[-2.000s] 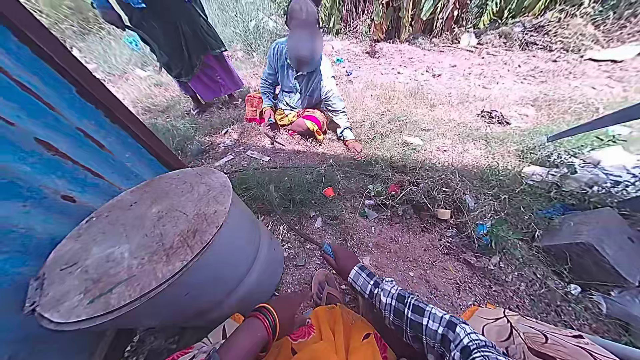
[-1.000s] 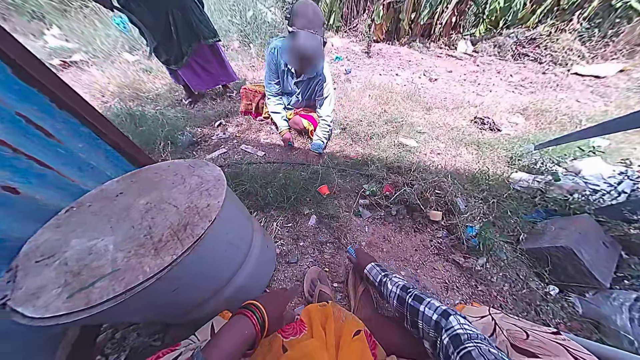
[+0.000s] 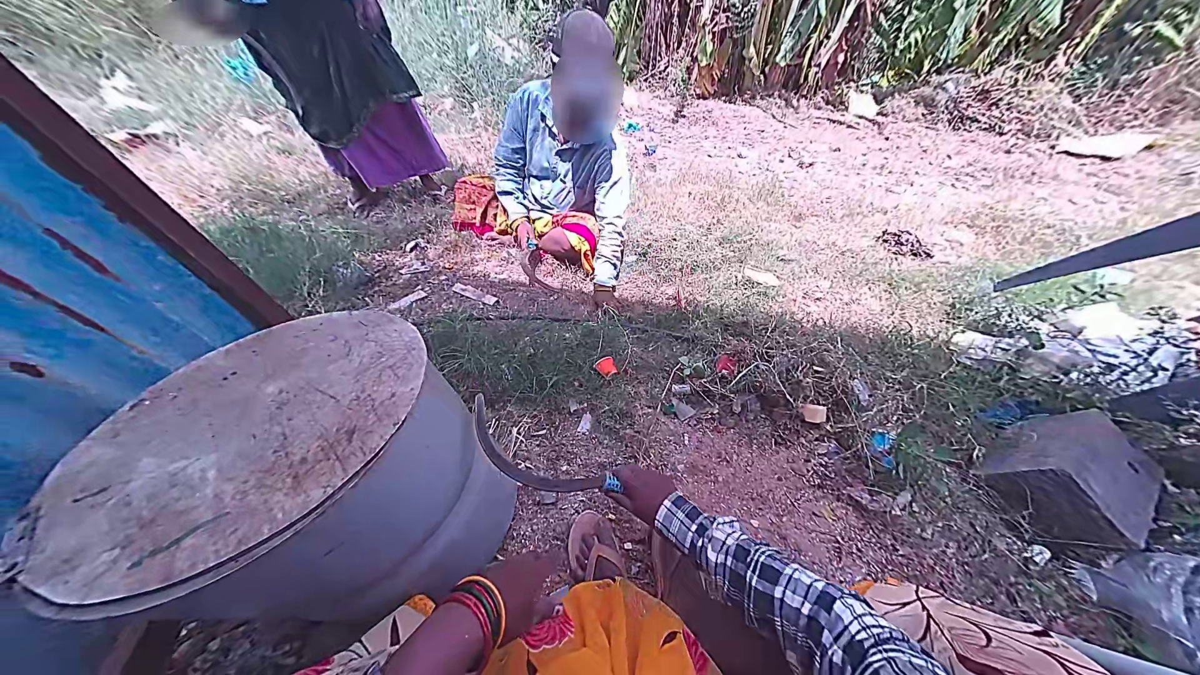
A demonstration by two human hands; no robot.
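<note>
My right hand (image 3: 643,493) is closed round the blue-wrapped handle of a sickle (image 3: 530,476), whose curved blade points left and up over the dirt, its tip beside the grey metal drum. My left hand (image 3: 525,586), with bangles at the wrist, rests by the orange patterned cloth (image 3: 600,628) over my lap; its fingers are partly hidden, and whether it holds anything cannot be told. A sandalled foot (image 3: 594,547) shows between my hands. Across the grass, a seated person (image 3: 562,159) in a light blue shirt holds another sickle (image 3: 534,267) and touches the ground with the other hand.
The grey drum with a round lid (image 3: 234,450) stands close at left, beside a blue painted panel (image 3: 84,300). A stone block (image 3: 1073,478) lies at right. An orange cup (image 3: 607,367) and scattered litter lie ahead. Another person (image 3: 356,103) stands at the back left.
The sickle in my right hand has swung into plain view, its blade now turned left. The seated person's hands, close together a second ago, are now apart, one reaching down to the ground.
</note>
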